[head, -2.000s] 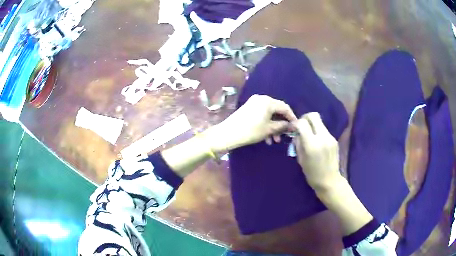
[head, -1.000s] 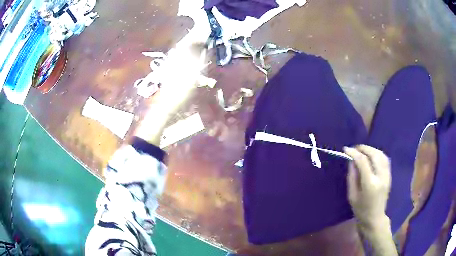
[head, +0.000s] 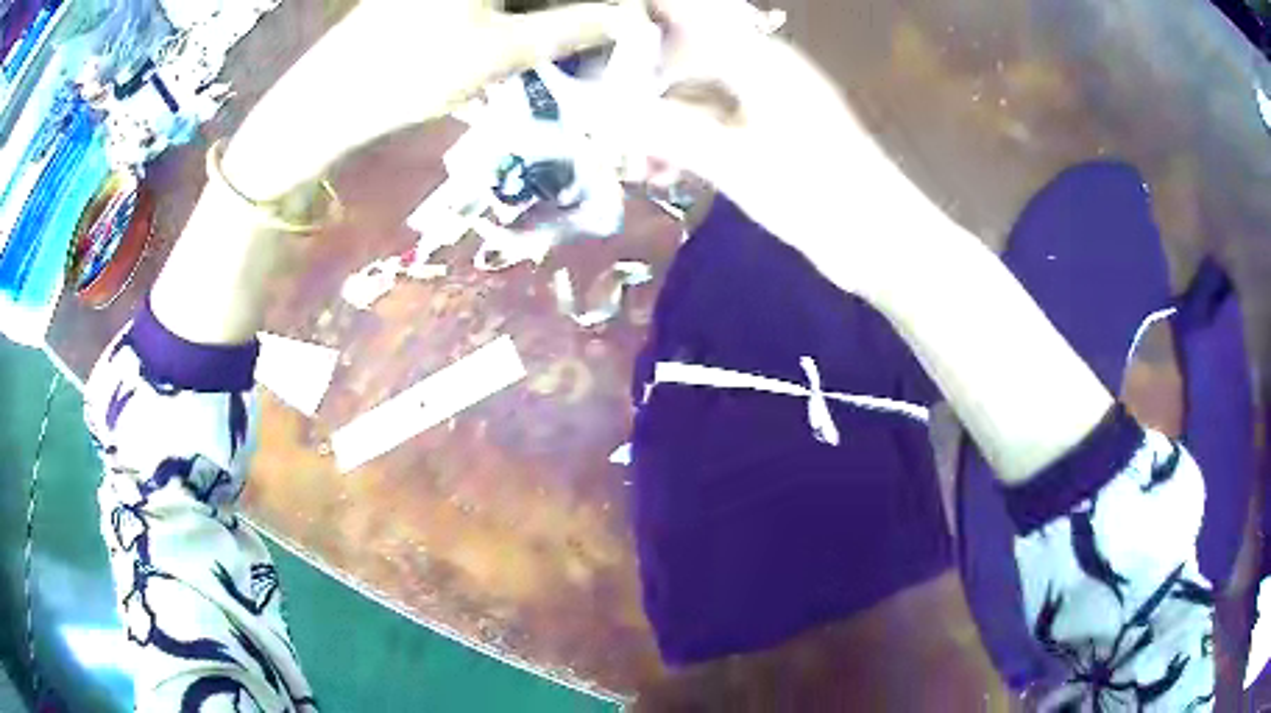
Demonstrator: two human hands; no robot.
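The tied bundle of dark purple fabric (head: 795,529) lies in front of me, with a pale strip (head: 739,379) knotted across it. My left hand (head: 558,35) is raised at the top, blurred and overexposed. My right hand (head: 718,98) is beside it, above the far end of the bundle. The two hands meet near the top edge. What they hold, if anything, cannot be made out. The blue-grey scissors handles (head: 534,178) lie among white scraps (head: 488,244) below the hands.
A long white ticket (head: 429,401) and a flared paper slip (head: 296,372) lie at left. A curled strip (head: 602,295) is left of the bundle. More purple panels (head: 1087,251) lie at right. A round tin (head: 114,240) is at the left edge.
My right hand has left the strip end on the bundle and moved up and left. Both hands are now together at the top. Earlier, they were at the knot on the bundle.
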